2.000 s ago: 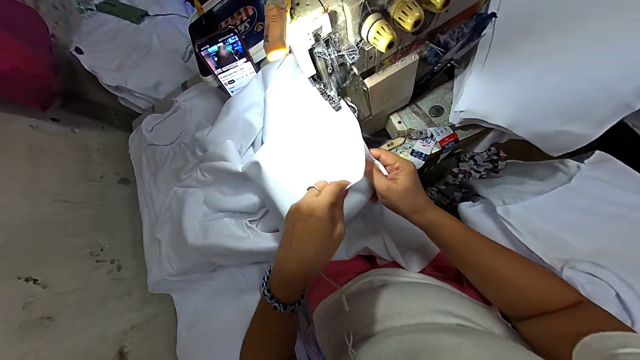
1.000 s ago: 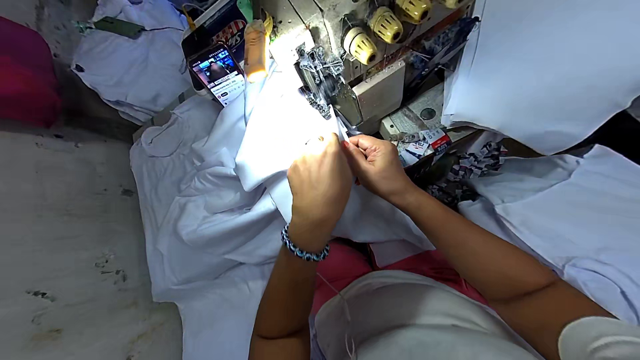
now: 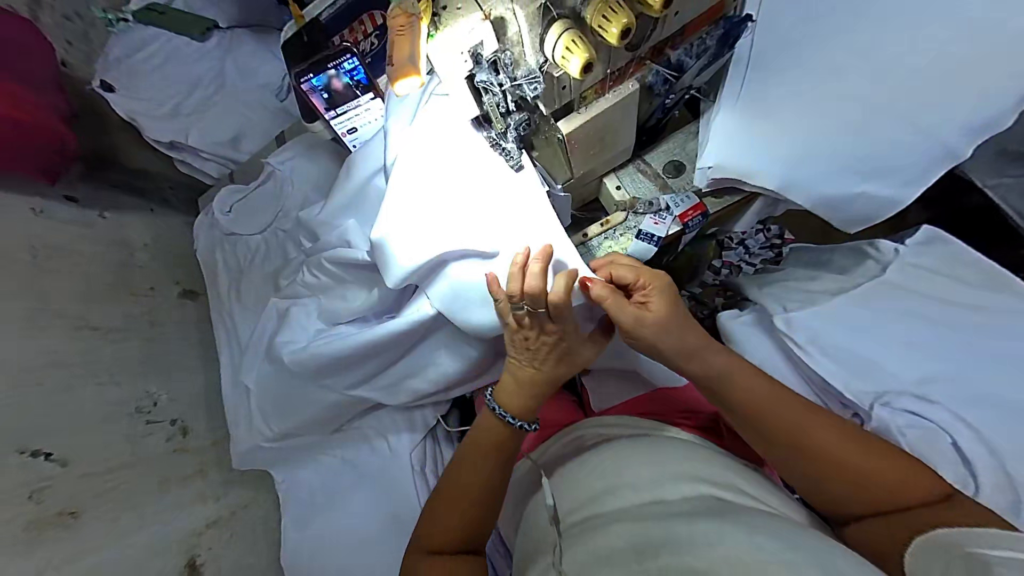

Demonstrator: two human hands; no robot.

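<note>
White fabric (image 3: pixel 472 208) runs from the presser-foot area of an overlock sewing machine (image 3: pixel 504 104) down to my hands, brightly lit by a lamp. My left hand (image 3: pixel 544 320), with rings and a beaded bracelet, rests on the cloth with fingers spread; its thumb is near the edge. At the fabric's right edge, my right hand (image 3: pixel 640 304) pinches the cloth between thumb and fingers. More white cloth (image 3: pixel 336 320) lies bunched to the left of my hands. The needle is hidden in the glare and machine parts.
A lit phone (image 3: pixel 342 96) leans beside an orange lamp (image 3: pixel 407 48). Yellow tension knobs (image 3: pixel 570 48) line the machine. Labelled packets (image 3: pixel 672 224) lie at its right. White cloth pieces (image 3: pixel 864 96) are at the upper right, others (image 3: pixel 896 344) at the lower right, and more (image 3: pixel 200 88) at the upper left.
Both hands have come back from close to the presser foot toward my body. The left fingers, closed together a second ago, are now spread over the cloth.
</note>
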